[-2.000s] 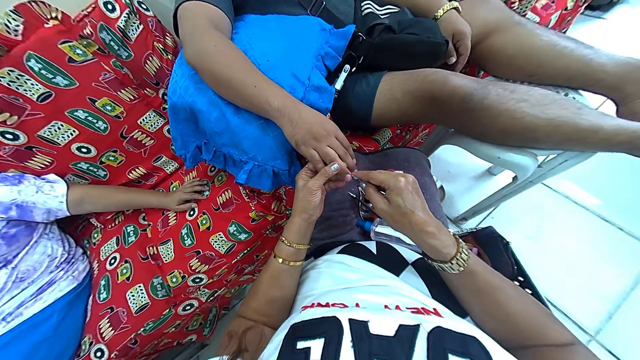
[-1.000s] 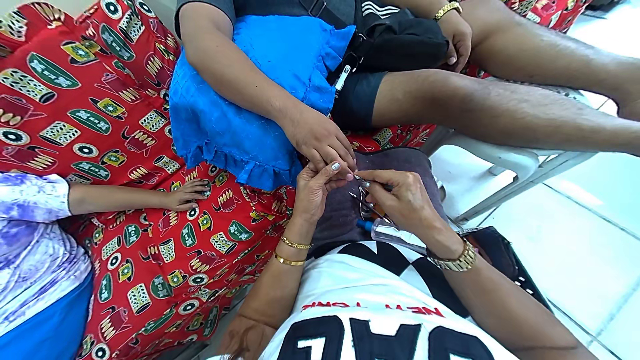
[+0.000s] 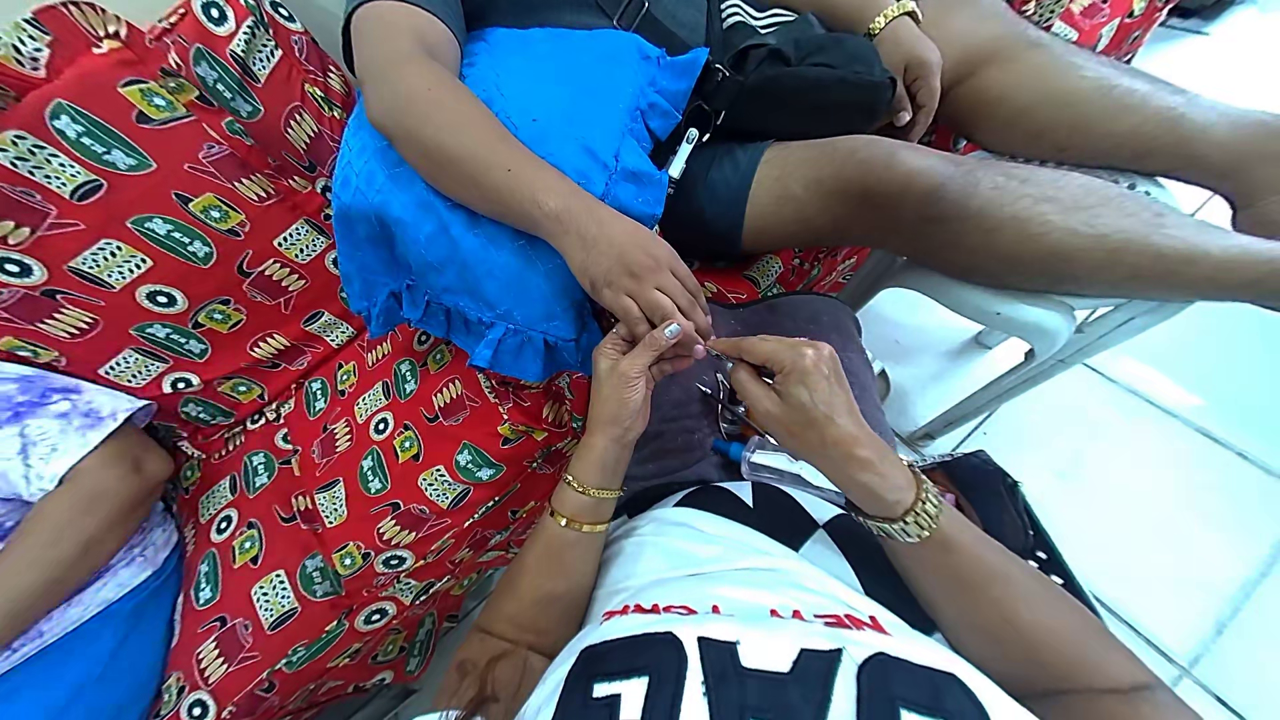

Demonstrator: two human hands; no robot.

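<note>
My left hand (image 3: 630, 375) grips a fingertip of another person's hand (image 3: 645, 275), thumb on top, over a dark grey cushion (image 3: 800, 318). Pinched in my right hand (image 3: 800, 385) is a small metal nail tool (image 3: 722, 355), its tip at that person's fingertip; its exact kind is hidden by my fingers. Below my right hand, on the cushion, lie metal nail implements (image 3: 725, 405) and a clear plastic bottle (image 3: 785, 468) with a blue cap, partly under my wrist. The other person's forearm rests across a blue ruffled pillow (image 3: 480, 270).
A red patterned cover (image 3: 370, 500) drapes the seat at left, where a third person's arm (image 3: 85, 530) shows. The other person's legs (image 3: 960, 225) stretch right over a white plastic chair (image 3: 1000, 310). A black bag (image 3: 985, 500) is beside my right forearm.
The third person's hand, earlier resting on the red cover, has drawn back left out of view. My right hand has shifted slightly at the fingertip; my left hand keeps its hold.
</note>
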